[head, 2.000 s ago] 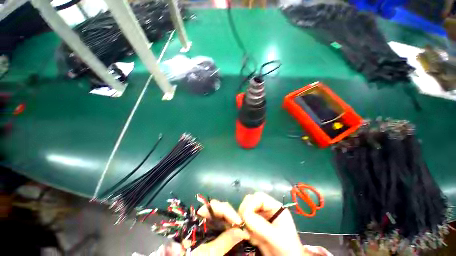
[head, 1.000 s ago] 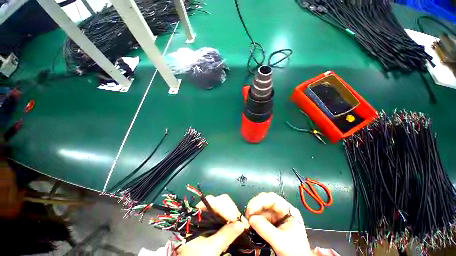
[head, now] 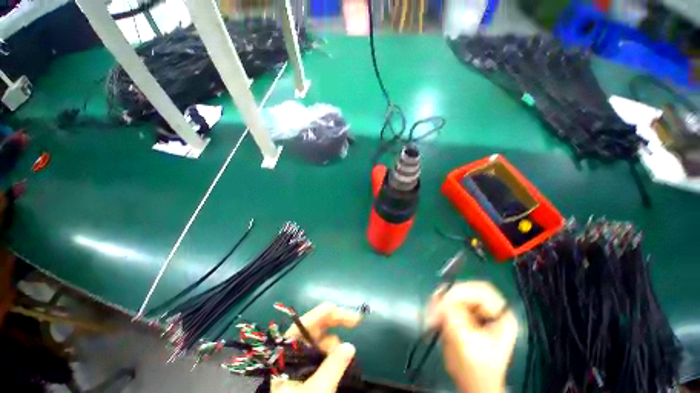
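My left hand (head: pixel 326 353) holds a bunch of black cables at the bottom edge. Their red, white, green and black inner wires (head: pixel 257 345) fan out to its left, and one cable end sticks up between the fingers. My right hand (head: pixel 477 330) is blurred and apart from the left, over the green bench. It is closed around the scissors; their blurred metal blades (head: pixel 453 265) show above the fingers, and the orange handles are hidden. Thin black cable lengths (head: pixel 424 347) show just left of the right hand.
A red heat gun (head: pixel 394 207) stands mid-bench. A red-orange tester (head: pixel 503 206) lies right of it, small cutters (head: pixel 476 246) beside it. A large cable bundle (head: pixel 599 307) is at right, a small one (head: pixel 242 280) at left. Shelf legs (head: pixel 238 88) and a plastic bag (head: pixel 311 130) are behind.
My right hand has left the left hand, moved right and taken hold of the scissors that lay on the bench. My left hand still holds the bunch. The view has tilted up slightly.
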